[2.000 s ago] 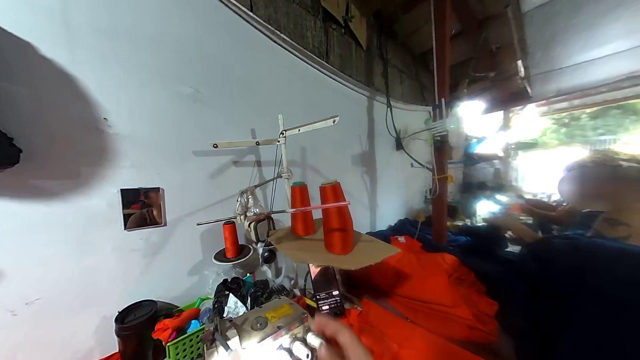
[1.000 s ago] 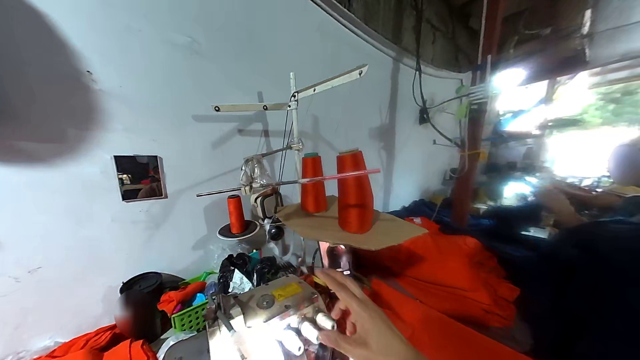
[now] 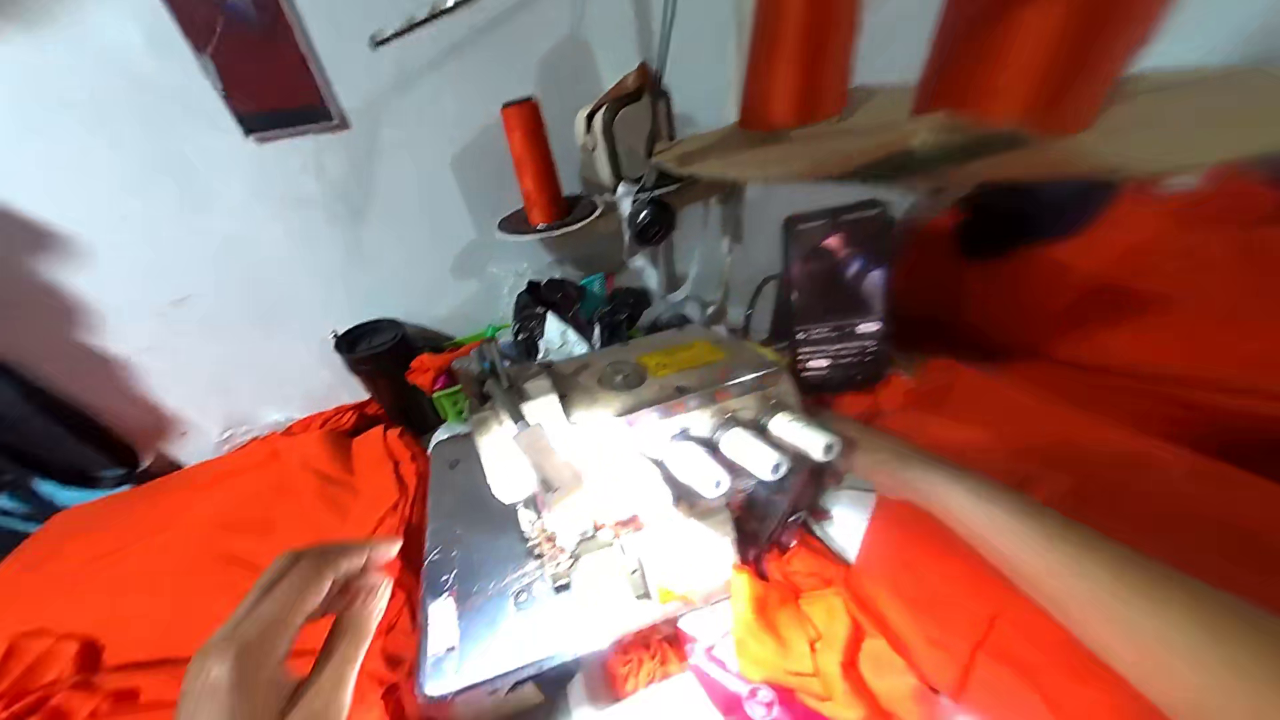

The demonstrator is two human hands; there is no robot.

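Observation:
An overlock sewing machine (image 3: 600, 480) stands brightly lit at the middle, with white tension knobs (image 3: 752, 452) along its front. My left hand (image 3: 290, 635) is over red-orange fabric (image 3: 220, 500) left of the machine's metal plate, thumb and fingers apart, holding nothing visible. My right forearm reaches in from the right; my right hand (image 3: 850, 445) is blurred and partly hidden beside the right-most knob, so its fingers cannot be made out. A phone (image 3: 840, 295) with a lit screen stands upright behind that hand.
Large red thread cones (image 3: 800, 60) rest on a cardboard sheet (image 3: 1180, 120) above right. A smaller red cone (image 3: 533, 165) stands on a round holder by the wall. A black lidded container (image 3: 385, 365) is behind left. More red fabric (image 3: 1080, 420) lies at right; orange scraps (image 3: 820, 630) are in front.
The view has tilted down and closer to the machine. My left hand has come into view over the fabric. My right hand has moved from in front of the knobs to their right side.

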